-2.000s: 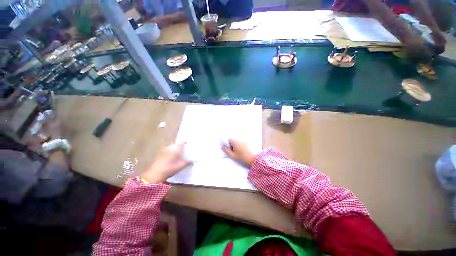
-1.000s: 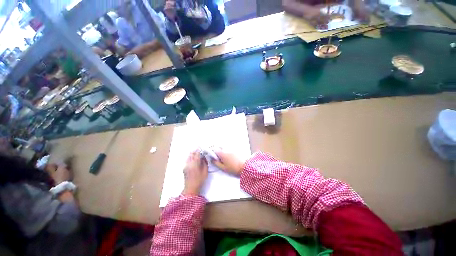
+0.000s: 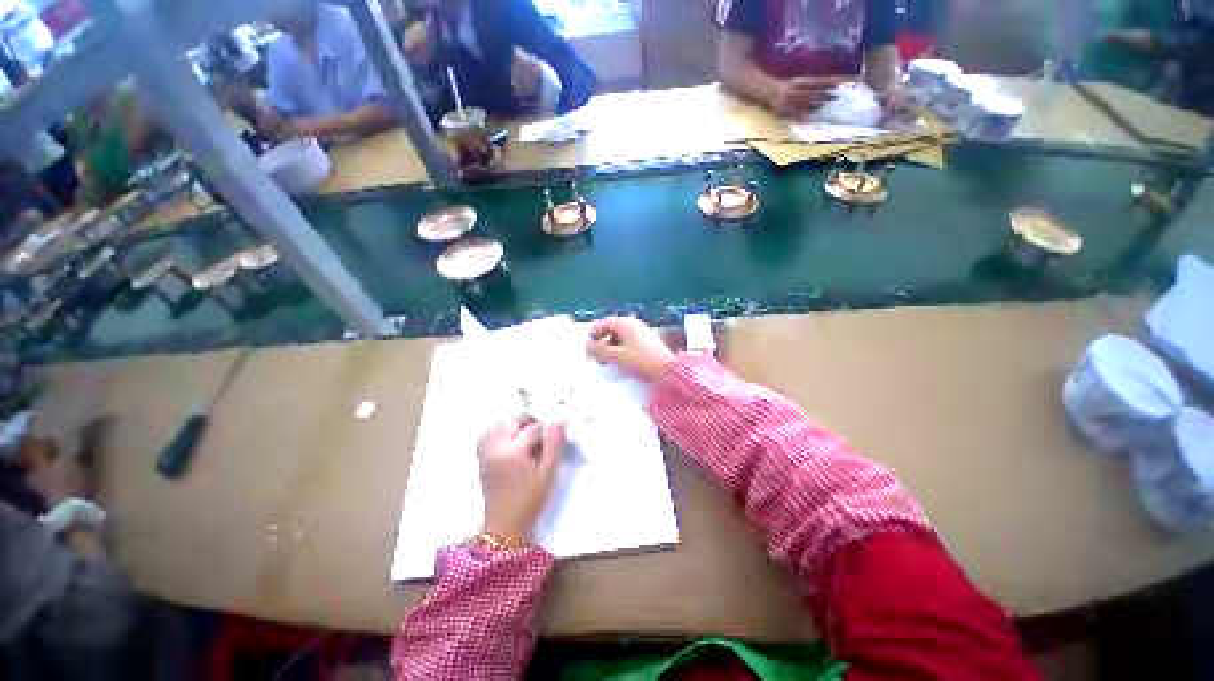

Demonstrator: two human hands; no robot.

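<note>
White paper sheets [image 3: 439, 492] lie stacked in front of me, with a corner raised at the far left. On them is a pale, blurred item [image 3: 547, 402] with small dark marks, perhaps stand legs; its shape is unclear. My left hand [image 3: 522, 459] is at its near side with fingers bent; its grip is unclear. My right hand [image 3: 631, 346] is at the stack's far right corner, its fingertips pinched on the paper edge. A small white block [image 3: 699, 333] is just beyond my right wrist.
A green belt [image 3: 639, 266] carries several copper-coloured stands [image 3: 728, 201]. White wrapped pieces [image 3: 1122, 391] sit at the right. A dark-handled tool [image 3: 183, 446] and a white scrap [image 3: 366, 410] lie left. People work across the belt; another person's arm is at the far left.
My right hand has moved from beside my left hand to the paper's far right corner. The camera view has shifted, showing more wrapped pieces at the right.
</note>
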